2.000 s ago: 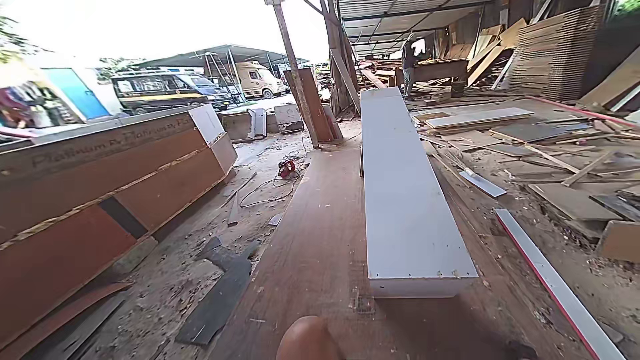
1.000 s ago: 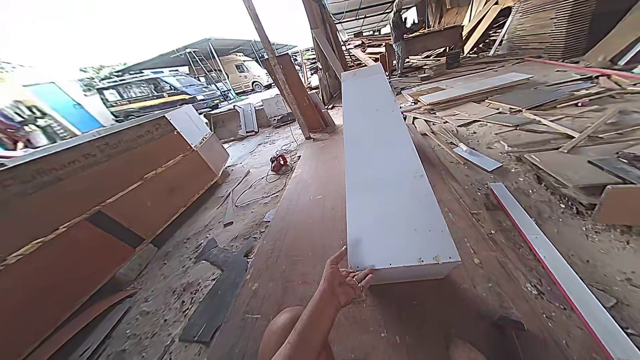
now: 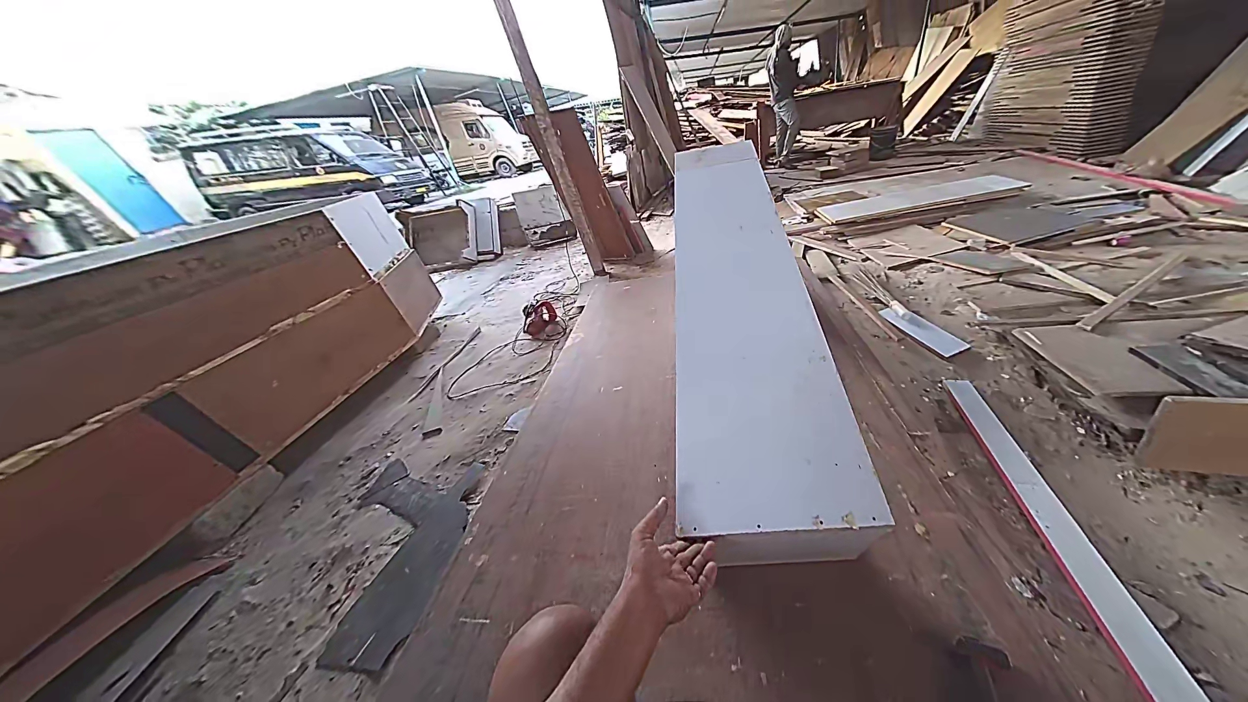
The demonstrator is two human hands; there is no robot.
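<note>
A long box of white-faced board (image 3: pixel 770 341) lies lengthwise on a large brown wooden sheet (image 3: pixel 585 419), its near end towards me. Small holes and yellowish marks run along its near edge. My left hand (image 3: pixel 668 575) is palm up at the box's near left corner, thumb raised and fingers partly curled; whether the fingertips touch the box is unclear. Nothing shows in this hand. My bent knee (image 3: pixel 541 648) is beside the forearm. A dark tool-like object (image 3: pixel 983 651), partly in shadow, lies on the sheet at lower right. My right hand is out of view.
Left stands a long brown panelled unit (image 3: pixel 283 351). A red power tool (image 3: pixel 539 317) with its cord and dark board offcuts (image 3: pixel 400 565) lie on the ground. A wooden post (image 3: pixel 551 136) leans beyond. Right are a white strip (image 3: pixel 1072 526) and scattered boards; a person (image 3: pixel 783 93) stands behind.
My left hand, absent from the oldest frame, came to the box's near left corner; it has since turned palm up beside that corner. The view has shifted somewhat.
</note>
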